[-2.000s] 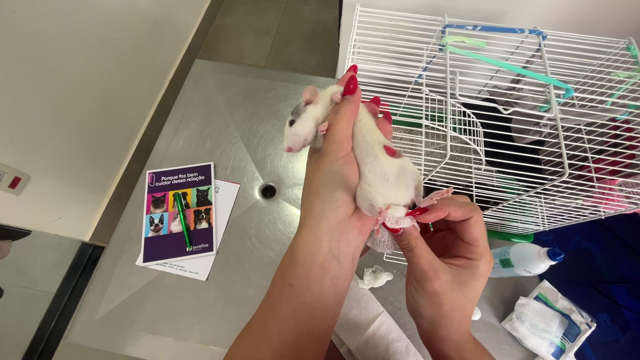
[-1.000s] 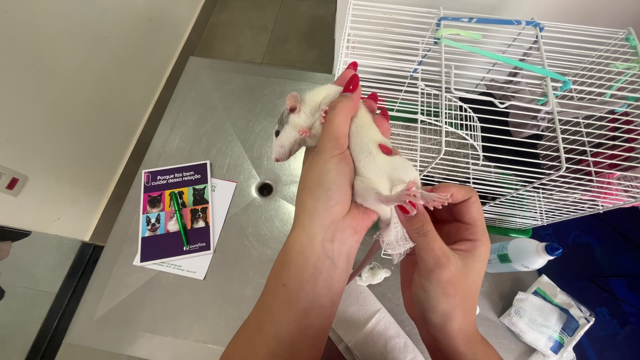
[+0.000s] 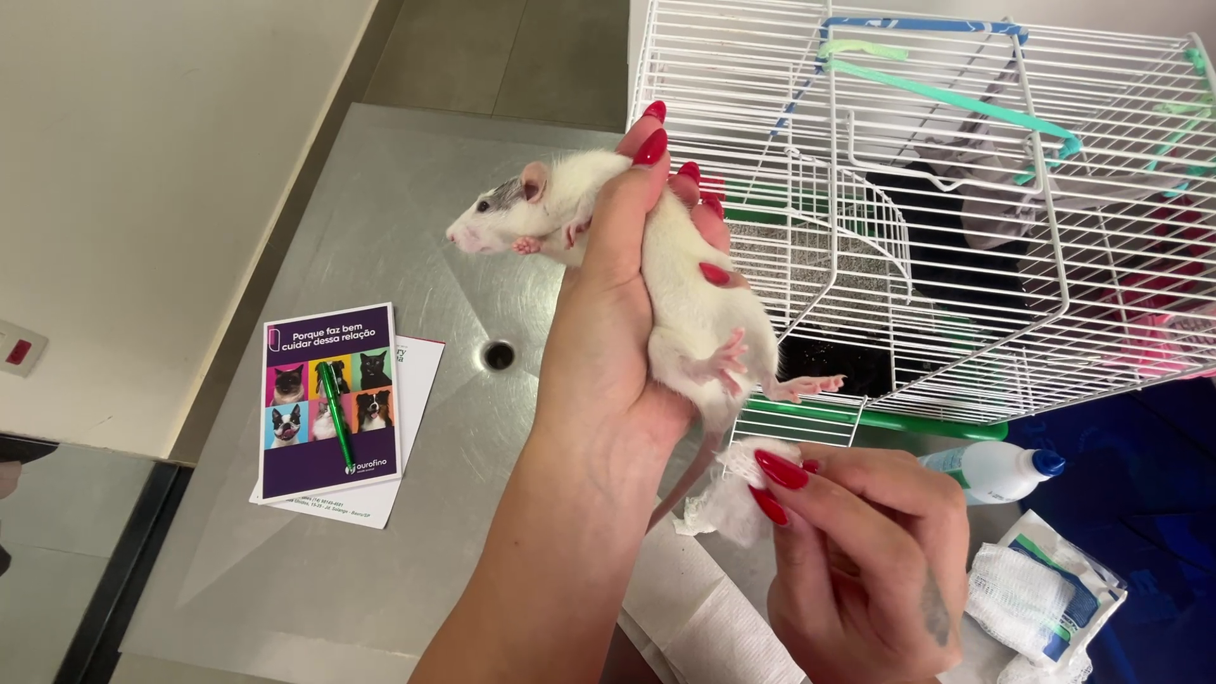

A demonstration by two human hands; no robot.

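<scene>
A white rat with a grey patch on its head lies belly up in my left hand, whose fingers wrap around its chest and back. Its head points left, its hind feet stick out to the right, and its tail hangs down past my wrist. My right hand pinches a white gauze piece between thumb and fingertips, just below the rat's hind end. Another crumpled white piece shows behind the gauze, partly hidden.
A white wire cage with a green base stands at the upper right. A steel table with a drain hole bears a booklet with a green pen. Paper towel, a bottle and a gauze packet lie lower right.
My right hand has moved down from the rat's hind end, with the gauze in its fingers. The rat's hind feet, near my right fingers a second ago, now show free. Its head has turned.
</scene>
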